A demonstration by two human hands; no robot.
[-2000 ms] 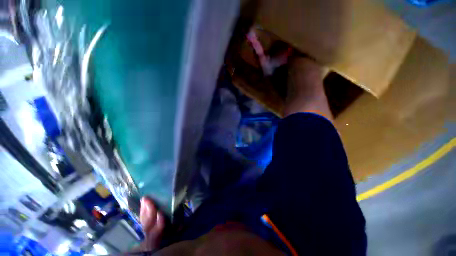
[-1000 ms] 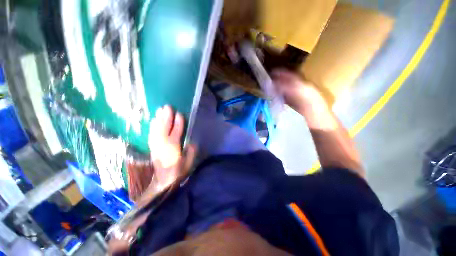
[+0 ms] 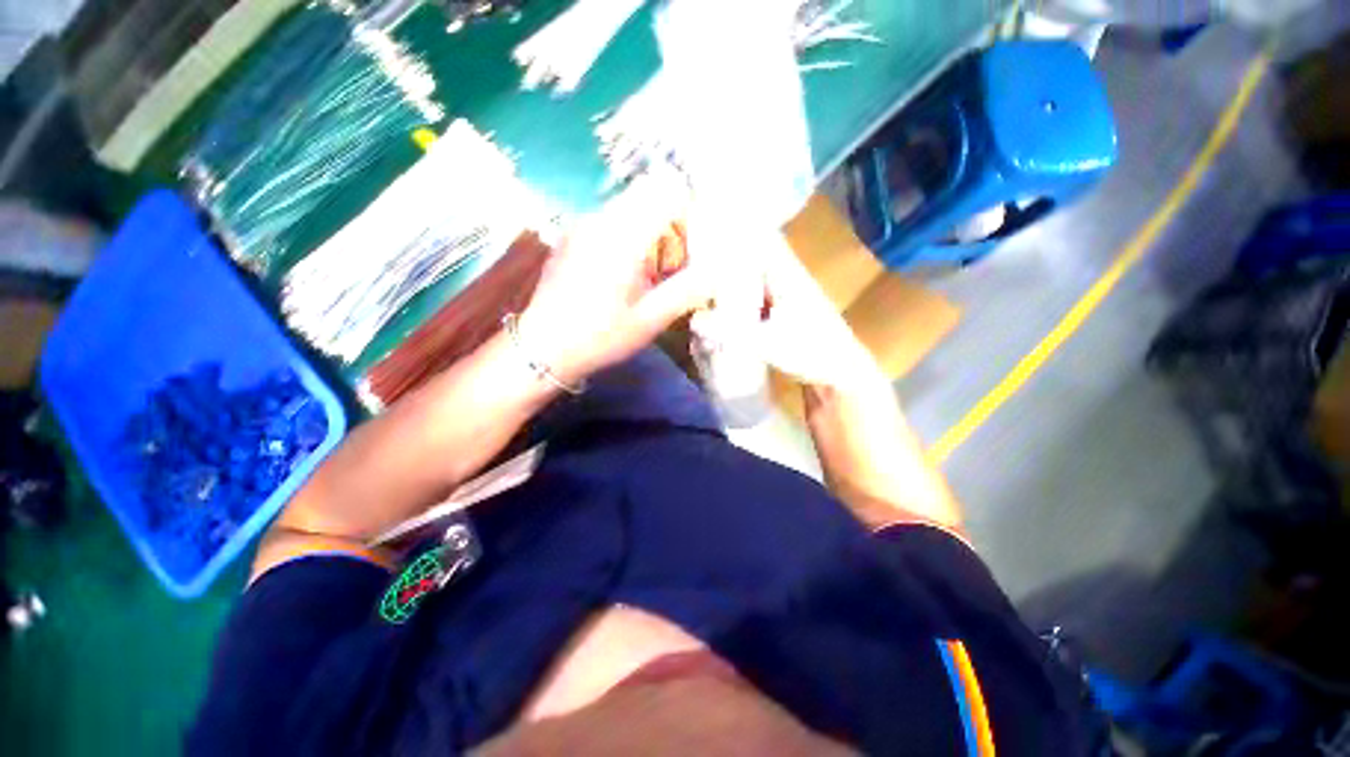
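Note:
A long white item (image 3: 733, 133), washed out by glare, stands between my hands in front of my chest; I cannot tell whether it is a wrapped bundle or paper. My left hand (image 3: 629, 281) grips it from the left, with a bracelet on the wrist. My right hand (image 3: 800, 326) holds it from the right, blurred by glare. Its lower end (image 3: 733, 370) sticks out below the hands. Reddish-brown wires (image 3: 459, 318) lie on the green bench beside my left forearm, with white wires (image 3: 400, 252) beyond them.
A blue tray (image 3: 111, 326) of small dark-blue housings lies at left. Green wires (image 3: 311, 133) and more pale wires (image 3: 578, 37) lie farther back. An open cardboard box (image 3: 903, 318) is below the bench edge, near a blue plastic stool or bin (image 3: 1051, 111). A yellow line marks the floor.
My right hand has come up from the cardboard box with the white item. My left hand has left the bench edge and joined it. The view has turned toward the bench and tray.

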